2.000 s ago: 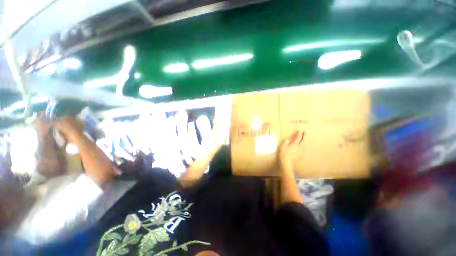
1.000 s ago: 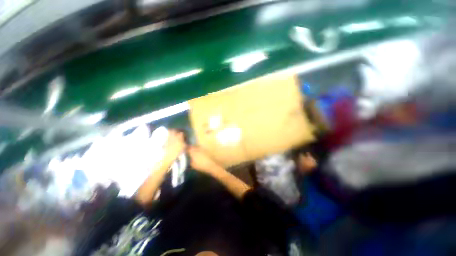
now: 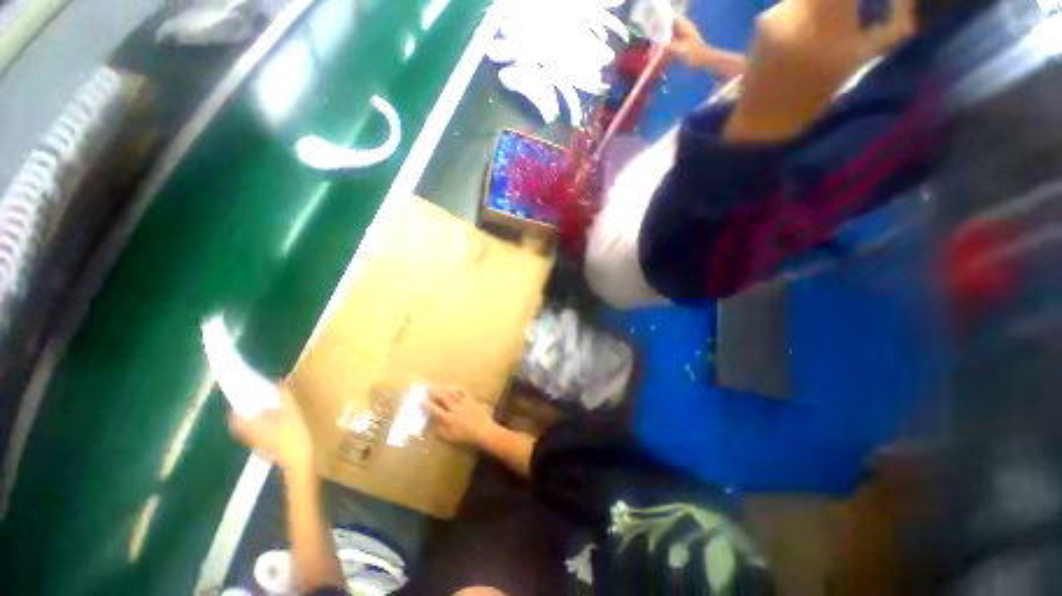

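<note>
My left hand [image 3: 275,431] is over the belt's near edge, at the left. It holds a glossy white housing [image 3: 236,370] by one end, with the other end pointing out over the green belt. My right hand [image 3: 464,417] lies on the tan cardboard [image 3: 448,291] with its fingers apart, holding nothing that I can see. Its fingertips are close to a bright white rectangle [image 3: 409,417] on the cardboard; whether they touch it is unclear. A smaller white patch [image 3: 355,419] is beside it.
A curved white part [image 3: 349,151] lies on the green conveyor [image 3: 175,268]. Beyond the cardboard is a box of blue cells [image 3: 508,175] with red wires. White housings [image 3: 553,52] are heaped past it. A coworker [image 3: 745,198] is at the upper right. More white parts [image 3: 361,565] lie at the bottom left.
The view has turned right towards the coworker. My hands, close together beside the cardboard a second ago, are now apart: the left at the belt with a housing, the right on the cardboard.
</note>
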